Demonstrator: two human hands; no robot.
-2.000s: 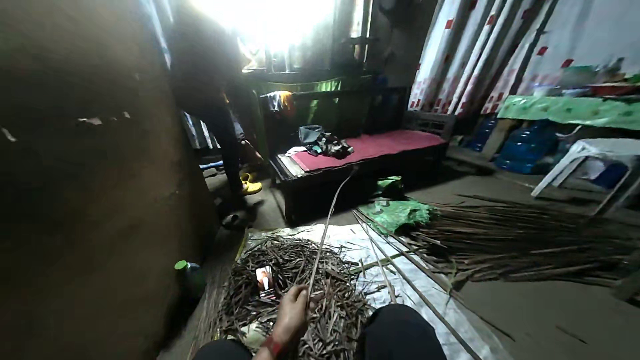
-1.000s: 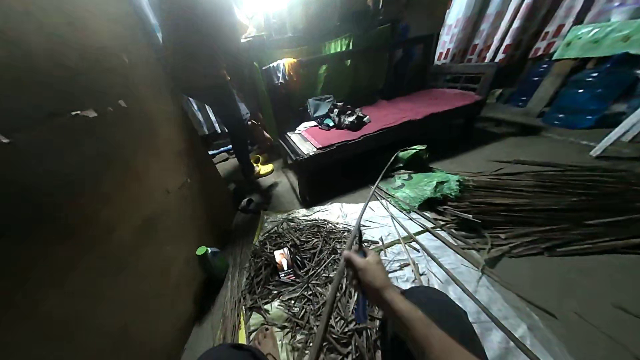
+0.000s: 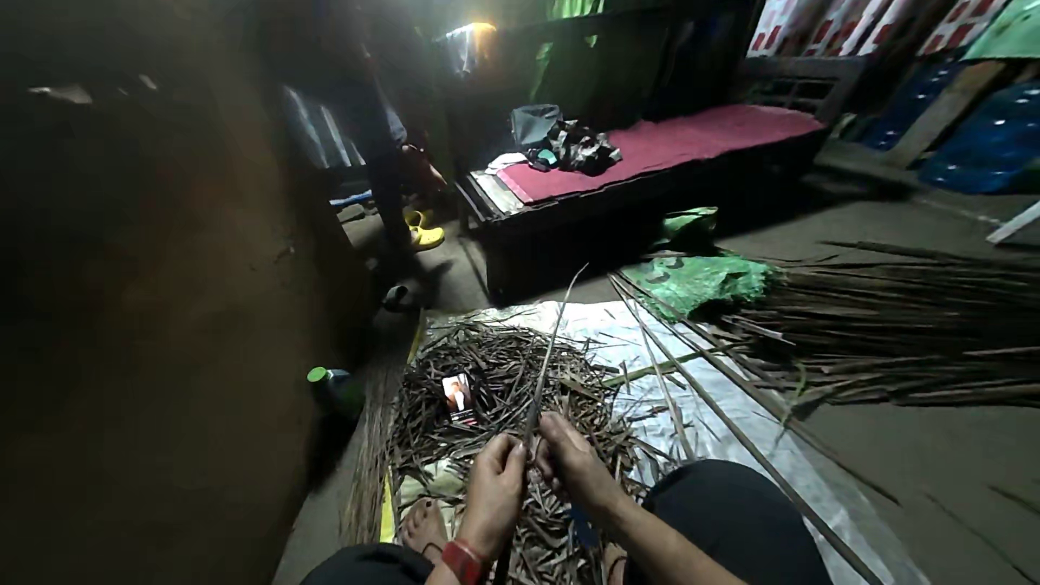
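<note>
A long thin dried plant stalk [image 3: 546,366] rises between my hands, its tip pointing away from me. My left hand [image 3: 494,479], with a red band at the wrist, is closed around it. Right beside it, my right hand [image 3: 573,463] has its fingers closed at the same stalk. Something blue, partly hidden, shows under my right wrist. Below both hands lies a heap of short dark strips [image 3: 479,357], on which a small printed packet [image 3: 458,398] rests. Several long stalks [image 3: 715,398] lie across the white sheet [image 3: 731,439] at the right.
A large bundle of dried stalks [image 3: 910,325] lies at the right, by a green plastic sack [image 3: 699,284]. A green-capped bottle [image 3: 335,390] stands near the left wall. Behind are a bench with a pink cover [image 3: 699,146] and a person in yellow clogs [image 3: 426,236].
My left hand, out of sight a second ago, is now on the stalk beside my right hand. The right hand has come nearer the middle of the heap. The view has tilted down.
</note>
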